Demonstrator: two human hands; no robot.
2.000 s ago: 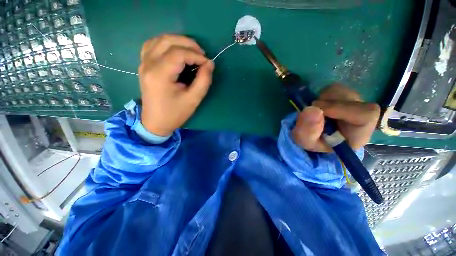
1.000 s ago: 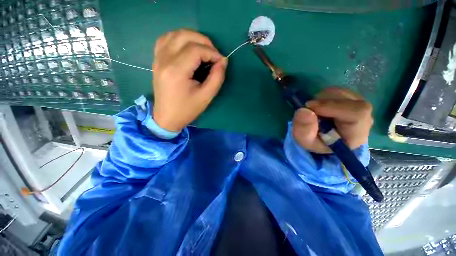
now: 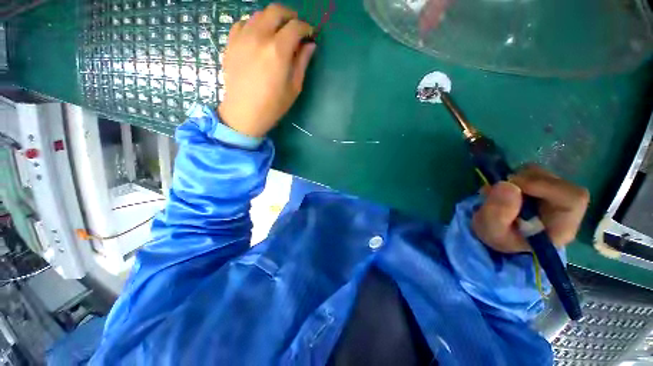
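Observation:
My right hand holds the dark blue soldering iron like a pen. Its dark tip reaches the lower right edge of the white round pad, at or close to a tiny dark and silvery component. My left hand is at the top, over the right edge of the blister tray. Its thumb and fingertips are near a thin red wire; whether they grip it cannot be told. The thin solder wire shows in short bright stretches on the green mat.
A large clear oval rim lies beyond the pad. A metal-framed tray stands at the right edge. A silvery pocketed tray is below the bench edge at lower right. White machine frames stand at the left.
My left hand has let go of the solder wire and moved away from the pad to the red wire. The view has shifted, showing more of the oval rim. The iron's tip is closer to the component.

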